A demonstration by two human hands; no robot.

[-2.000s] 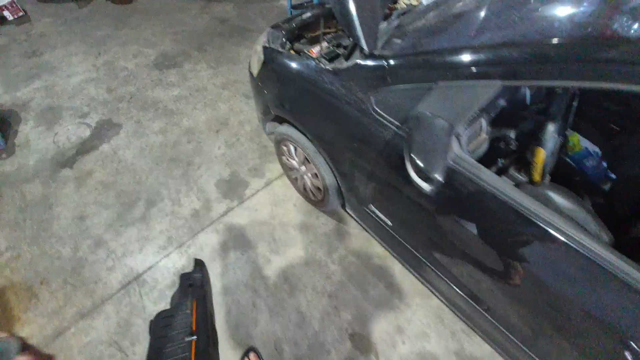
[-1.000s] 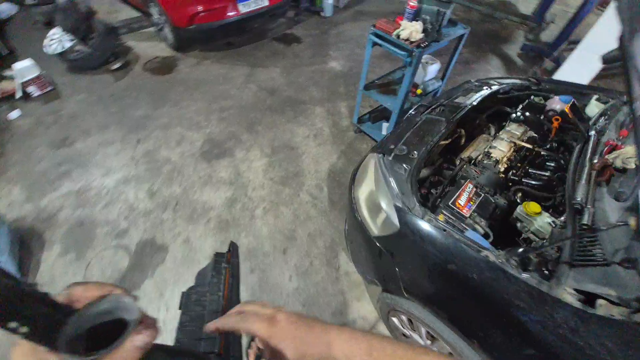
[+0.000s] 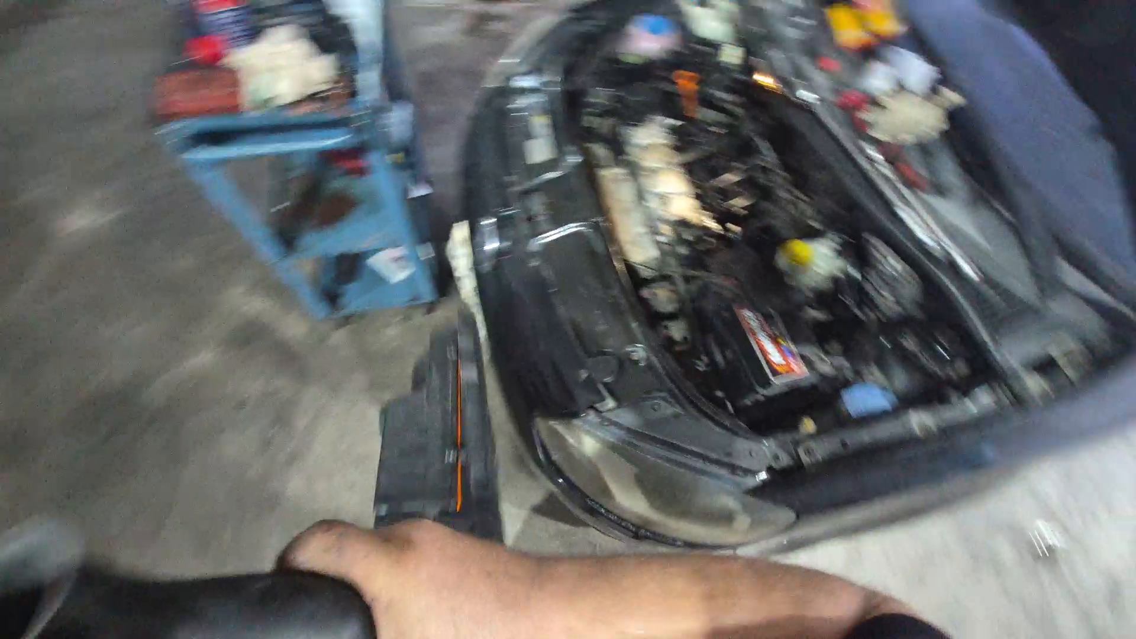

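Note:
My right hand (image 3: 368, 564) reaches in from the lower right and grips the end of a smooth black part (image 3: 213, 603), probably plastic; its fingers are mostly hidden. A blurred grey round rim (image 3: 40, 559) shows at the lower left. My left hand is out of view. Just beyond my right hand stands a long black plastic piece (image 3: 422, 444) with stepped edges and an orange strip; its lower end is hidden, and whether it joins the gripped part I cannot tell. To the right is the open engine bay of a black car, with a battery (image 3: 768, 346) and a yellow-capped reservoir (image 3: 808, 259).
The car's headlight (image 3: 657, 488) and front edge lie close to my right forearm. A blue metal cart (image 3: 266, 142) with cloths, a can and other items stands ahead on the left, near the car's front. Cloths (image 3: 905, 111) lie at the windshield base. Concrete floor (image 3: 222, 426) shows at left.
The view has swung toward the engine bay and cart, which look closer. My left hand, seen a second ago at a round tube end, has left view. My right hand has closed on the black part.

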